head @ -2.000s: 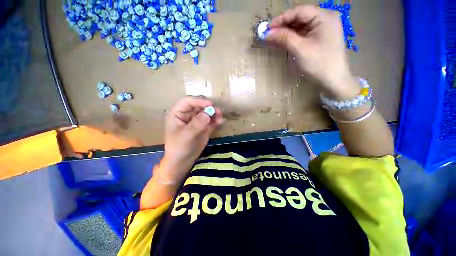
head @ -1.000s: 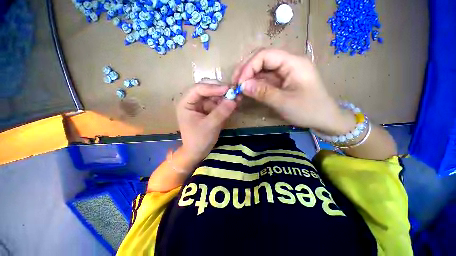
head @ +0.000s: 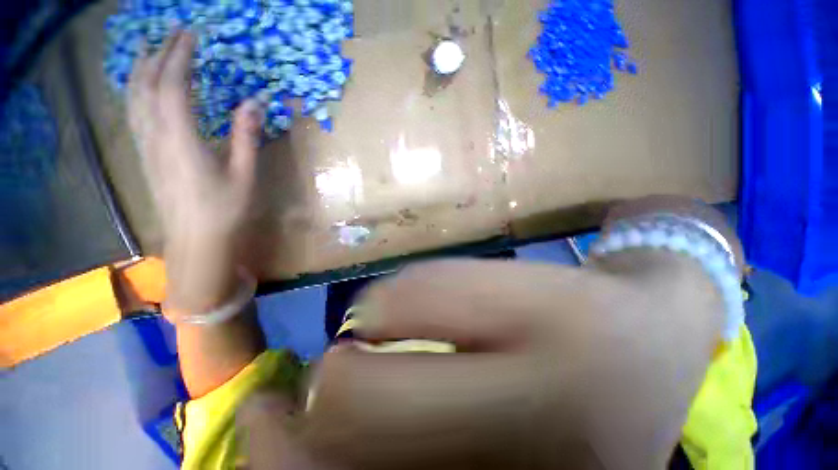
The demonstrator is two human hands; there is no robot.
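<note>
My left hand (head: 188, 156) is over the left part of the large pile of pale-faced blue parts (head: 285, 55), fingers apart; no part shows held in it. My right hand (head: 515, 349) is large and blurred, raised close to the camera in front of my body, below the table's front edge; whether it holds anything cannot be seen. A round white dish (head: 447, 58) sits on a dark stained spot between the piles. A pile of small plain blue parts (head: 581, 50) lies at the right.
The brown taped table surface (head: 643, 138) has shiny glare strips and a small whitish patch (head: 352, 234) near its front edge. An orange piece (head: 60, 312) is at the left corner. A blue tray edge (head: 781, 138) stands at the right.
My hands have parted. The left has moved left and forward to the pale-faced pile, its fingers spread. The right has come back toward my body and nearer the camera. The joined parts are out of sight.
</note>
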